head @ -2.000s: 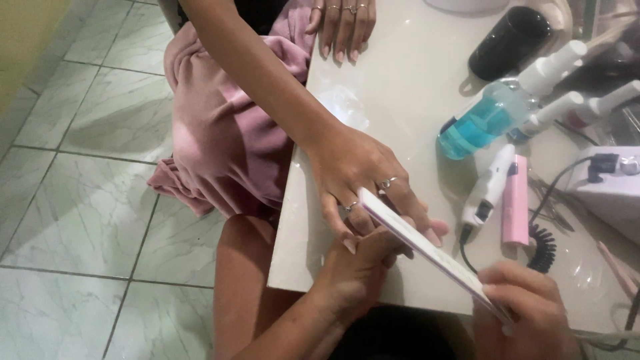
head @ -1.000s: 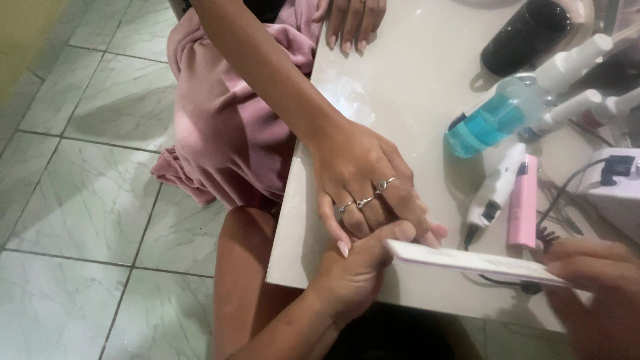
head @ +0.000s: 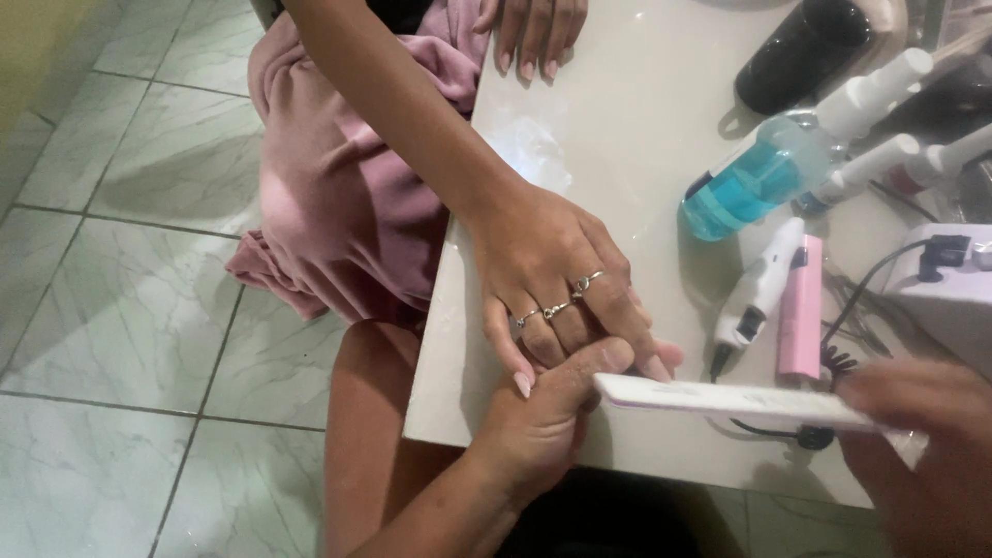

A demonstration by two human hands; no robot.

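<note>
My left hand [head: 542, 411], at the table's front corner, grips the fingers of another person's hand [head: 550, 256], with my thumb on top. That hand lies palm down with silver rings on several fingers and long pale nails. In my right hand [head: 922, 434], blurred at the right, is the end of a white nail file [head: 721, 399] with a thin purple edge. The file's other end is close to the held fingertips and my left thumb; whether it touches a nail I cannot tell. The person's other hand [head: 536, 35] rests at the table's far edge.
On the white table [head: 620, 132] stand a spray bottle of blue liquid [head: 744, 182], a black container [head: 802, 54] and white-capped bottles. A white handheld nail drill [head: 756, 294] lies beside a pink bar [head: 800, 310], near cords and a white device [head: 945, 271]. Pink cloth [head: 349, 178] covers the person's lap.
The nail file has swung from a steep slant across the person's fingers to nearly level beside the fingertips, and my right hand has moved up and to the right.
</note>
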